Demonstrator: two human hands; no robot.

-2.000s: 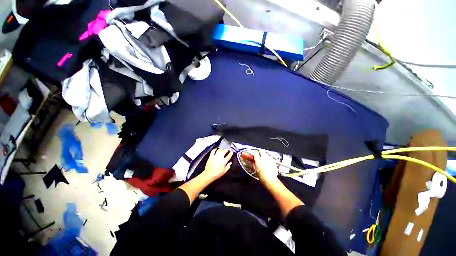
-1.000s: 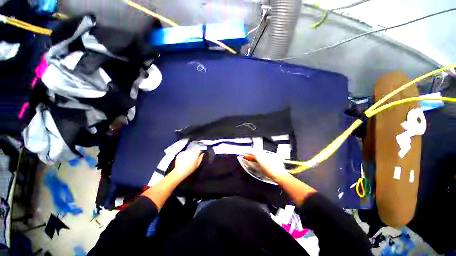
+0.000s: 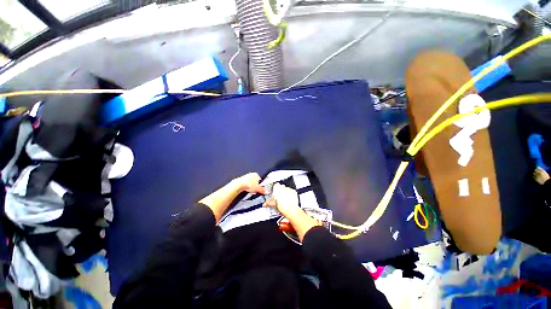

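The black garment piece with white and grey inner pieces (image 3: 244, 218) lies on the dark blue table cover (image 3: 241, 133) close to my body. My left hand (image 3: 249, 183) comes in from the left and pinches its upper edge. My right hand (image 3: 284, 199) is close beside it, fingers closed on the same cloth; the fingertips are partly hidden. The steam iron (image 3: 286, 226) rests behind my right wrist, its orange handle and part of its rim showing, partly covered by my forearm. No hand is on its handle.
Yellow hoses (image 3: 386, 202) run from the iron to the upper right. A brown padded board (image 3: 450, 181) with a white tape roll (image 3: 473, 112) is at right, yellow-green snips (image 3: 421, 216) near it. A garment heap (image 3: 36, 199) is at left, a blue bar (image 3: 166, 87) at the far edge.
My right hand has let go of the iron and moved to the cloth beside my left hand. The garment is shifted and bunched. The view has turned to the right.
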